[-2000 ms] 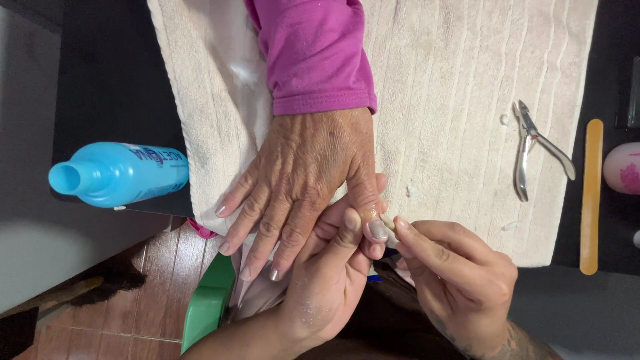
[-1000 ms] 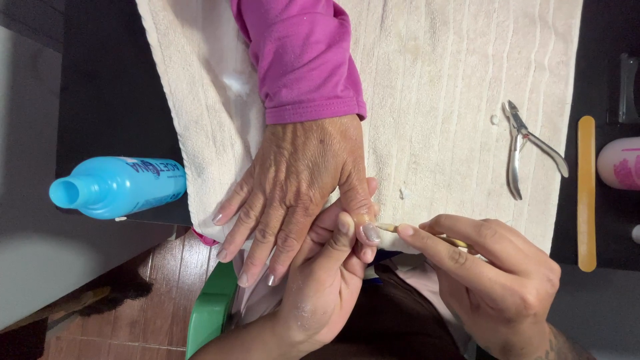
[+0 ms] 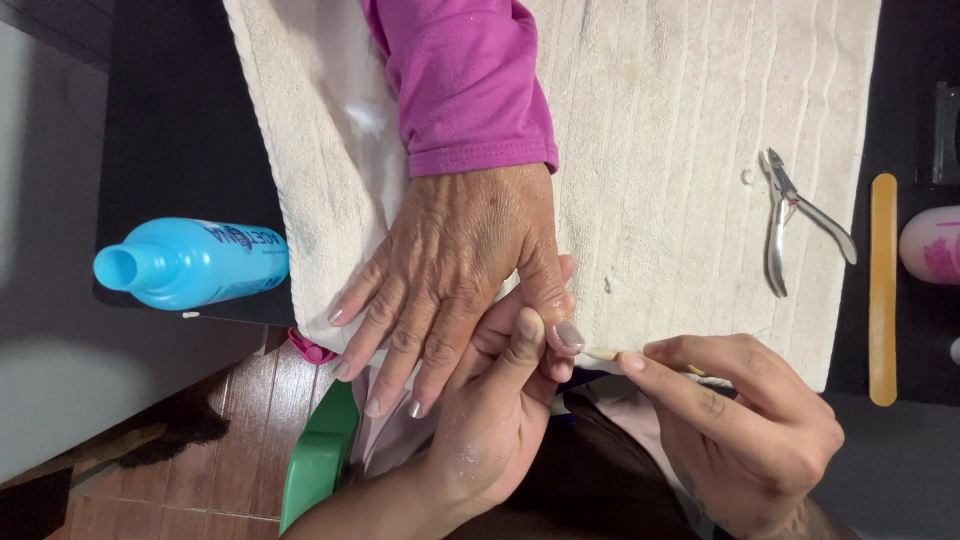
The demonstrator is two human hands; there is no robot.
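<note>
Another person's hand, in a magenta sleeve, lies palm down with its thumb pointing toward me. My left hand holds that thumb from below, my thumb beside it. The thumbnail has a shiny greyish polish. Between thumb and fingers my right hand grips a thin wooden stick, its pale tip at the edge of the thumbnail. Whether cotton wraps the tip, I cannot tell. The stick's other end is mostly hidden by my fingers.
Cuticle nippers rest on a cream towel with small white bits. A nail file and a pink-and-white bottle lie at right on the black table. A blue acetone bottle, uncapped, lies at left. Below is a green plastic object.
My right hand has turned, and the stick, hardly visible two seconds ago, now shows at the thumbnail. My left hand keeps its hold on the thumb.
</note>
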